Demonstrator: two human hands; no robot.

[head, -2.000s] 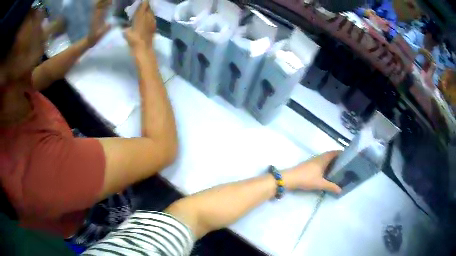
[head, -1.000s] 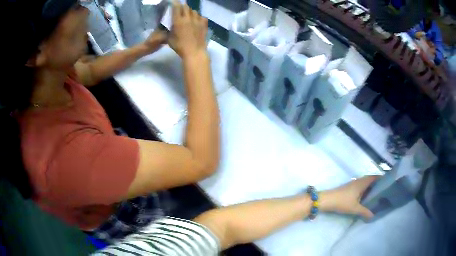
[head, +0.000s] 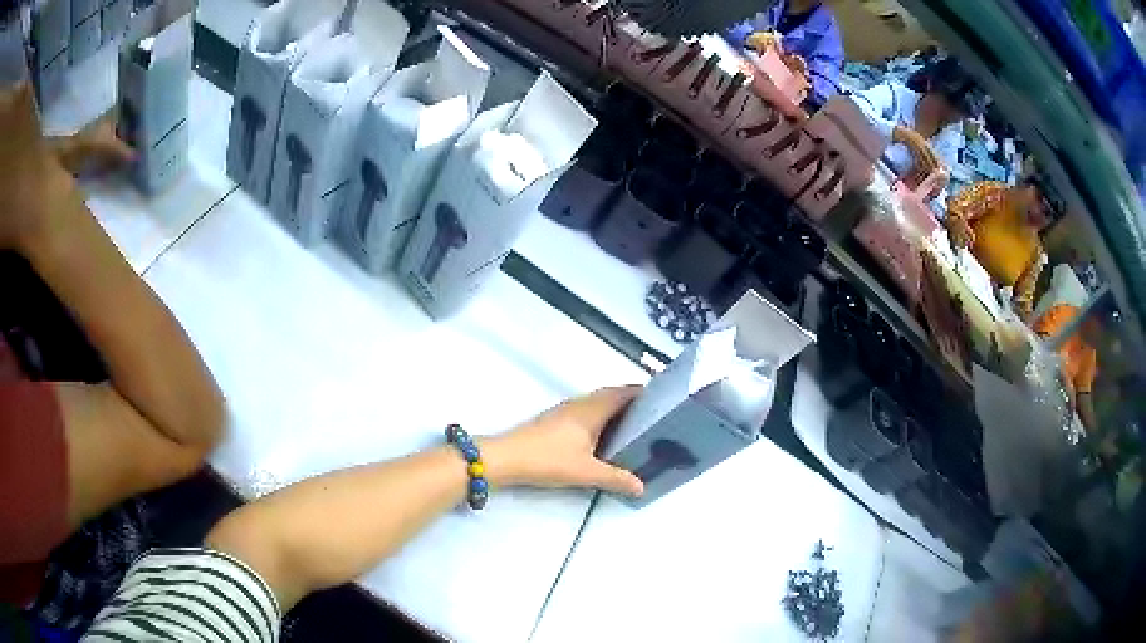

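My left hand (head: 572, 442), with a bead bracelet and striped sleeve, grips the lower side of an open pale grey-blue carton (head: 691, 440), thumb and fingers apart around it. The carton stands on the white bench, slightly tilted in view. Its top flap (head: 769, 329) is up and white inner packing (head: 742, 387) shows in the mouth; the product inside is hidden. A blurred skin-toned shape, possibly my right hand (head: 1015, 613), is at the lower right edge; its fingers cannot be made out.
Several open filled cartons (head: 459, 207) stand at upper left. Piles of small dark fittings lie at lower right (head: 814, 595) and beside the dark housings (head: 679, 310). A co-worker's arm (head: 113, 327) reaches across the left, near another carton (head: 156, 113). Other people work beyond the line.
The view has swung right, so the cartons and co-worker sit further left. My left hand still holds the same carton. A blurred skin-toned shape now shows at lower right.
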